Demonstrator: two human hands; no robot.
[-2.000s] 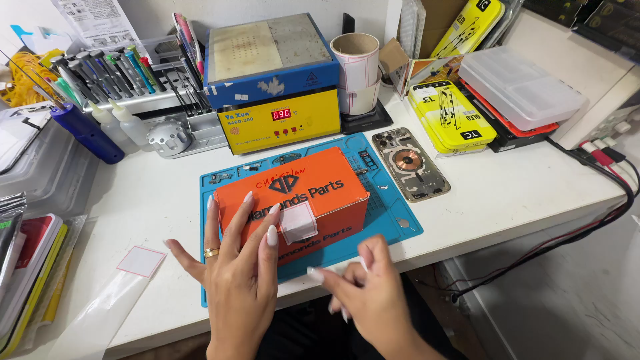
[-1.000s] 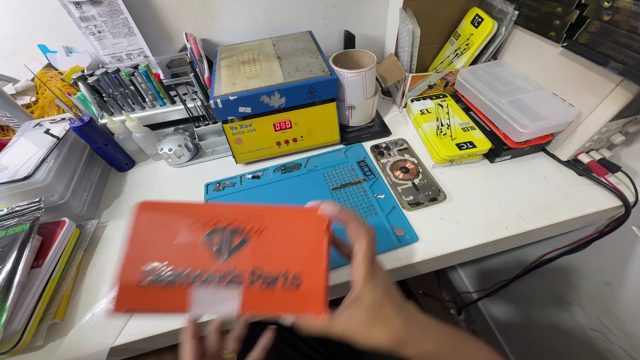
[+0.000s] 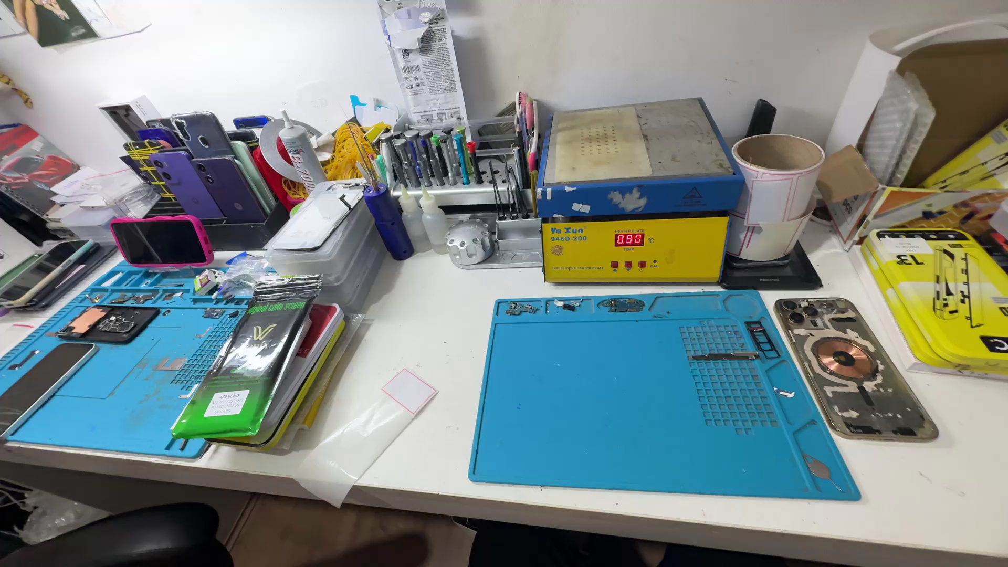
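Neither my left hand nor my right hand shows in the head view now. A blue silicone repair mat (image 3: 583, 394) lies on the white desk, with small phone parts in its upper slots and a thin metal strip (image 3: 723, 357) across its grid. Right of the mat lies an opened phone back housing (image 3: 858, 370) with a round copper coil. Behind the mat stands a yellow and blue heater plate (image 3: 634, 248) with a lit red display. A clear plastic sleeve (image 3: 358, 453) lies left of the mat, partly over the desk's front edge.
A second blue mat (image 3: 118, 394) on the left bears phones and a green and black screen pouch (image 3: 248, 362). Behind are a screwdriver rack (image 3: 449, 169), dropper bottles (image 3: 431, 220) and a paper cup (image 3: 776, 189). Yellow packages (image 3: 945, 299) lie at right; a black chair part (image 3: 126, 535) is lower left.
The orange box, held in my hands one second ago, is out of view, and so are both hands. The view has swung left. The mat is now fully uncovered.
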